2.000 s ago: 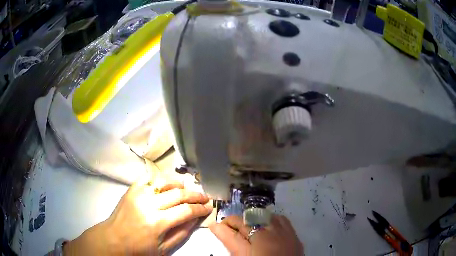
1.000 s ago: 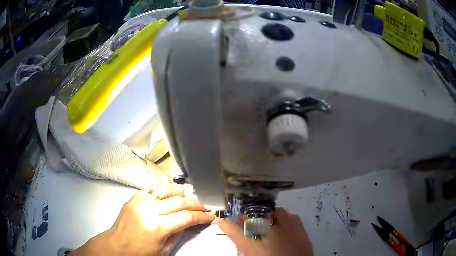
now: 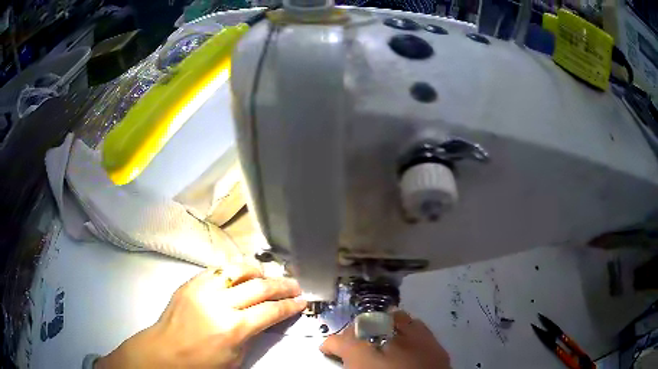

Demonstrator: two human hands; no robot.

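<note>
A beige ribbed cloth (image 3: 148, 220) lies folded left of the sewing machine head (image 3: 288, 144) and runs to my left hand. My left hand (image 3: 216, 310) lies over its near end, fingers bent and fingertips beside the presser foot (image 3: 315, 308); the part pinched or pressed under the fingers is hidden. My right hand (image 3: 397, 347) is right of the needle area, partly behind a white knob (image 3: 374, 326). Its thumb and fingers are near the table surface, and I cannot tell whether they hold anything. The needle tip is not clearly visible.
A yellow lamp (image 3: 169, 108) shines left of the machine head. Orange-handled snips (image 3: 564, 344) lie at the right on the white table (image 3: 108, 295). A yellow tag (image 3: 583, 50) hangs at the upper right. Clear plastic wrap and containers stand at the back left.
My right hand has drawn slightly right, away from my left fingertips, leaving a wider gap between them. My left hand stays on the cloth. The view has shifted slightly.
</note>
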